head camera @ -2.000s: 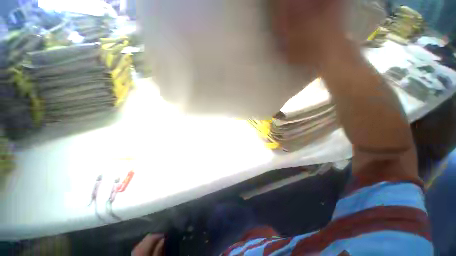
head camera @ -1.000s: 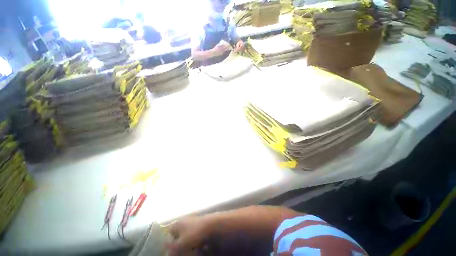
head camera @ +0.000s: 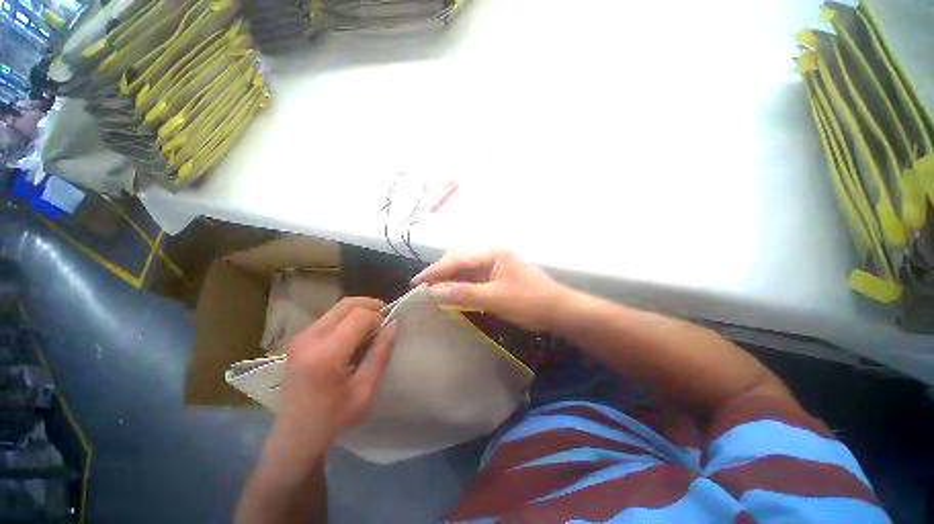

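Observation:
A beige fabric cover point(head camera: 440, 384) with a thin yellow edge on its right side hangs over my lap, below the table's front edge. My left hand point(head camera: 338, 358) grips its upper edge on the left. My right hand point(head camera: 492, 287) pinches its top corner, where a bit of yellow shows under the fingers. The fingertips of both hands are close together. Any small fastening there is hidden. Two slim tools with dark cords point(head camera: 410, 210) lie near the table edge, beside a short red tool point(head camera: 443, 197).
An open cardboard box point(head camera: 220, 333) with beige pieces inside stands on the floor at the left. Stacked covers with yellow ends lie at the table's upper left point(head camera: 195, 102) and right point(head camera: 860, 154). The white table point(head camera: 614, 133) has a long front edge. A blue crate point(head camera: 56, 194) stands at far left.
The view has turned down and left. The cover, earlier just showing at the lower edge in my right hand, is now in both hands. My left hand has come into view.

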